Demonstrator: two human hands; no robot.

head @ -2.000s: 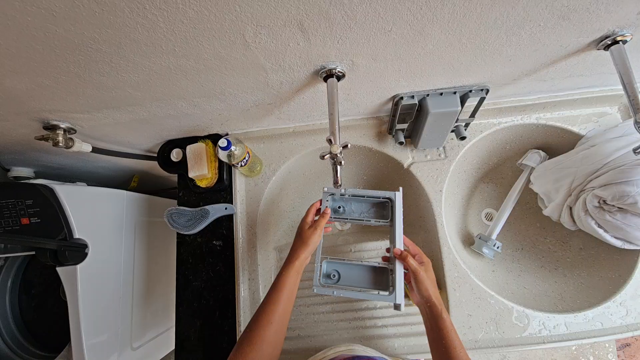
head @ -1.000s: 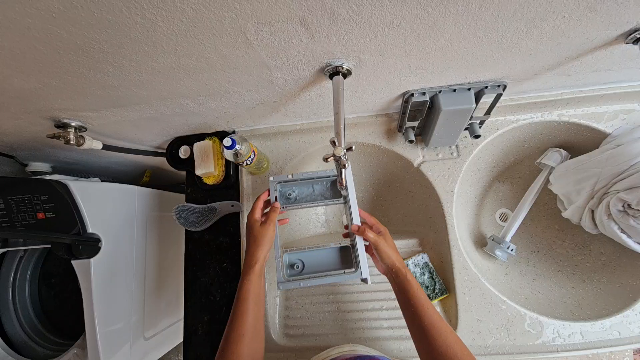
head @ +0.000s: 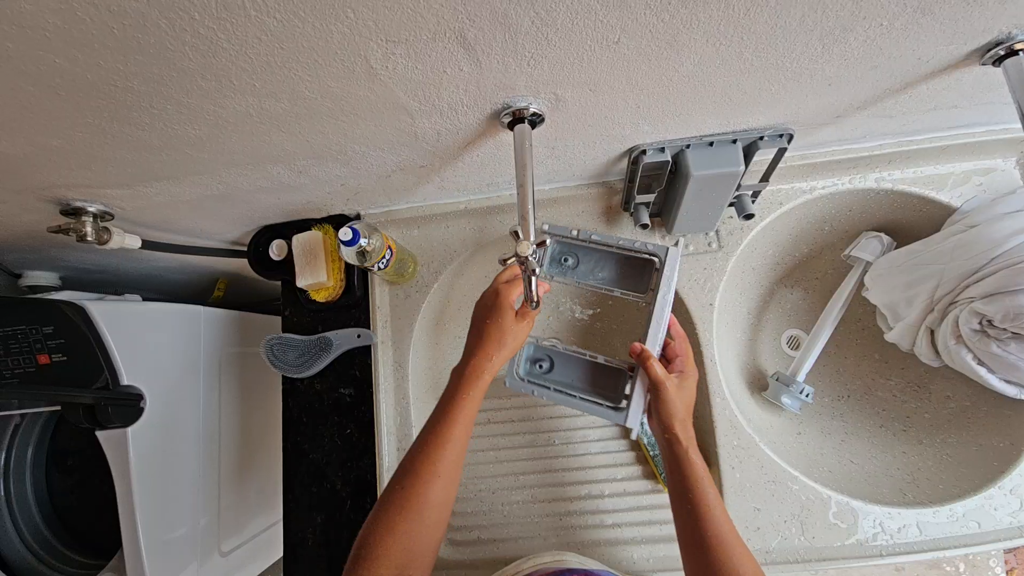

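Observation:
A gray plastic frame with two recessed compartments [head: 612, 268] is held tilted over the left basin, partly beneath the chrome faucet [head: 526, 248]. My left hand [head: 504, 316] is at its left side, close to the spout, with the fingertips partly hidden. My right hand [head: 670, 372] grips the white-edged right side, thumb on top. Under the frame's lower right corner, a sponge [head: 654, 456] shows partly. Behind the basins, a gray plastic housing [head: 704, 184] leans against the wall. In the right basin lie a white plastic rod-shaped part [head: 828, 328] and a bundled white cloth [head: 960, 296].
Left of the basin, a black ledge [head: 328, 448] holds a gray brush [head: 316, 352], a bar of soap [head: 310, 260] on a yellow scrubber, and a detergent bottle [head: 380, 254]. A white washing machine [head: 200, 448] stands farther left. A wall tap [head: 84, 228] feeds a hose.
The frame has turned and moved right relative to the faucet since one second ago. My left hand has moved up beside the spout. The sponge, more visible a second ago, is now mostly covered.

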